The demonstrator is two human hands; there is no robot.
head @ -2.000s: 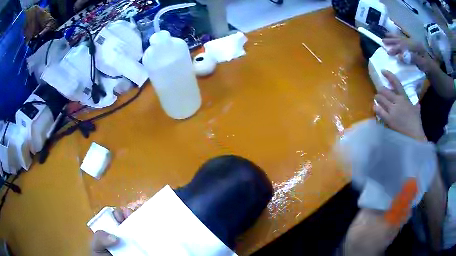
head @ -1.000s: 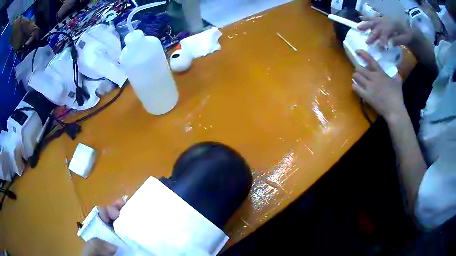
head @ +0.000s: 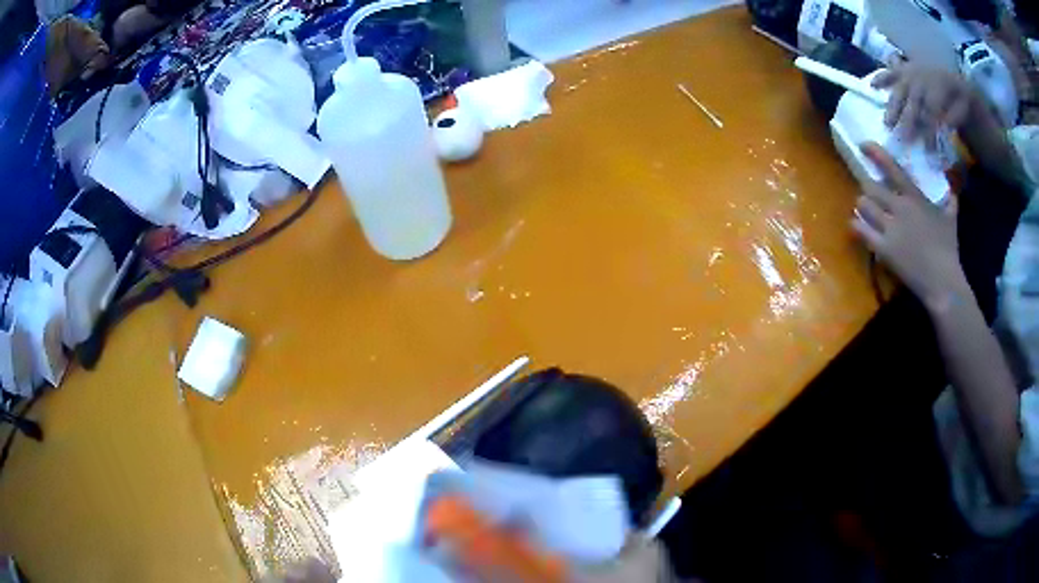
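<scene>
A security camera lies tilted at the bottom centre, with a rounded black head (head: 581,427), a white housing (head: 382,501) and slim white antennas (head: 479,399). My left hand (head: 305,573) is mostly cut off by the bottom edge, its fingers at the housing's lower left edge. My right hand (head: 496,544), blurred and wearing orange finger cots, holds a pale grey-white cloth (head: 581,510) over the housing and the lower part of the black head. The cloth hides part of the camera; the exact contact is blurred.
A translucent squeeze bottle (head: 387,165) stands at the back, beside a round white part (head: 457,134) and crumpled white tissue (head: 507,96). A white block (head: 213,359) lies left. White parts with black cables (head: 207,205) crowd back left. A neighbour's hands (head: 911,228) hold another camera right.
My right hand with the cloth, at the right two seconds ago and out of view one second ago, is now over the camera. The camera has turned, showing its antennas. The view has shifted.
</scene>
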